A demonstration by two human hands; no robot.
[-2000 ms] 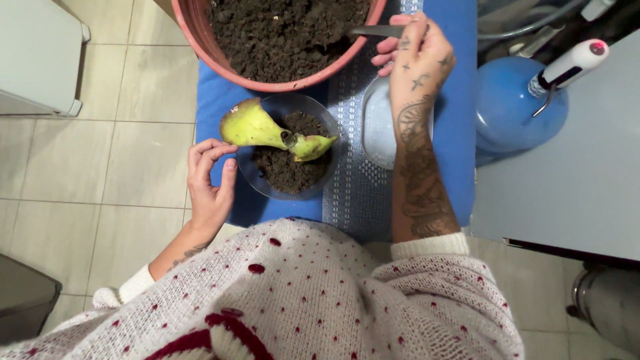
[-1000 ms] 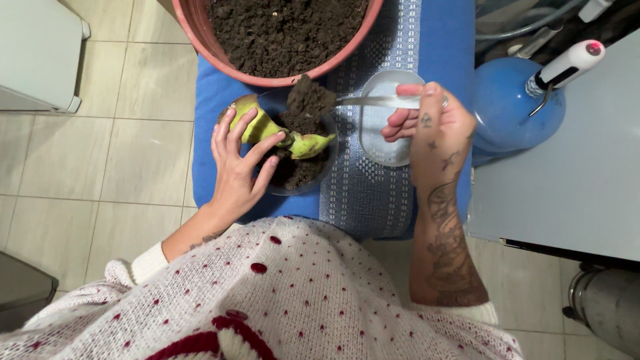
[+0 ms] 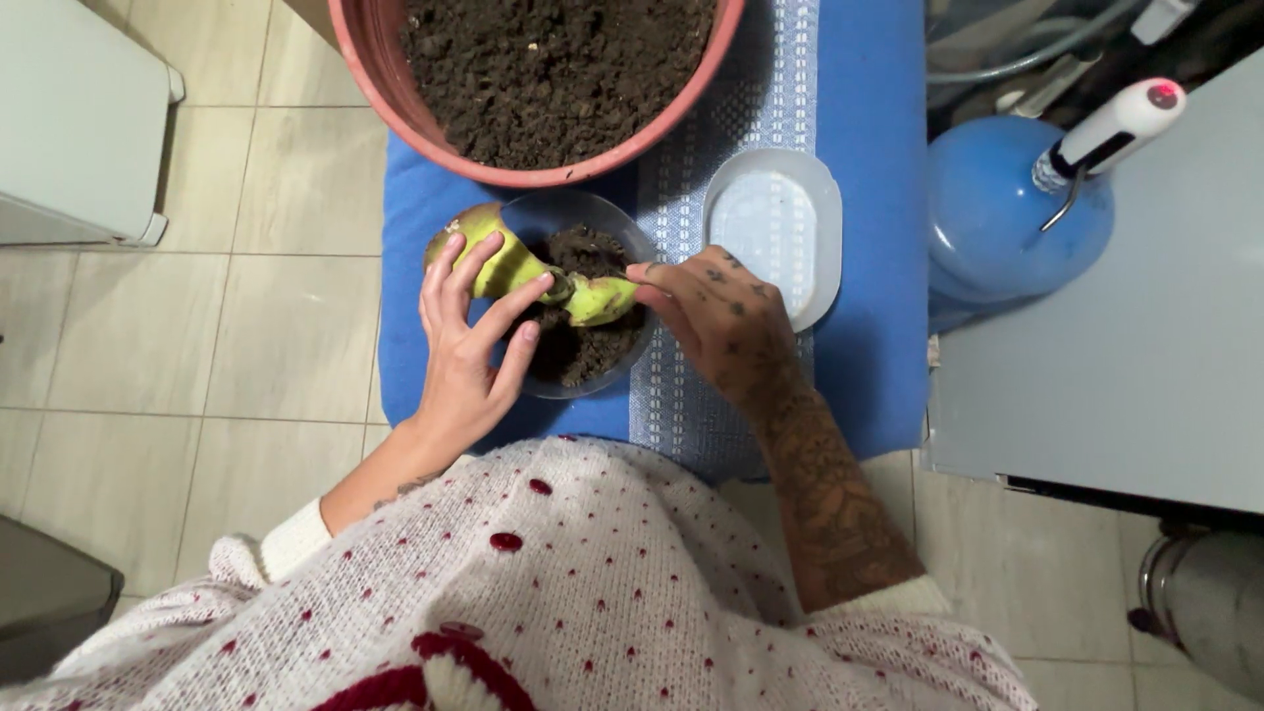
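A clear round plastic bowl (image 3: pixel 640 346) with dark soil (image 3: pixel 592 351) stands on the blue cloth. Across it lies a yellow-green plant piece (image 3: pixel 513 265), broad and brown-edged at its left end, with a smaller green lobe (image 3: pixel 600 299) at its right. My left hand (image 3: pixel 469 341) rests on the broad part, fingers spread over it. My right hand (image 3: pixel 716 321) is at the tip of the small lobe with thumb and forefinger close together; whether it grips the lobe or something else is hidden. The spoon-like metal tool does not show now.
A large terracotta-coloured pot (image 3: pixel 563 178) of soil stands behind the bowl. To the right are a shallow translucent plastic tray (image 3: pixel 829 237) and a blue water jug (image 3: pixel 997 217) with a white pump (image 3: pixel 1116 128). A grey-white surface (image 3: pixel 1116 365) borders the right side.
My left hand has come onto the plant piece from the bowl's left side. My right hand has moved from the big pot to the lobe; the soil-laden tool seen a second ago is out of sight.
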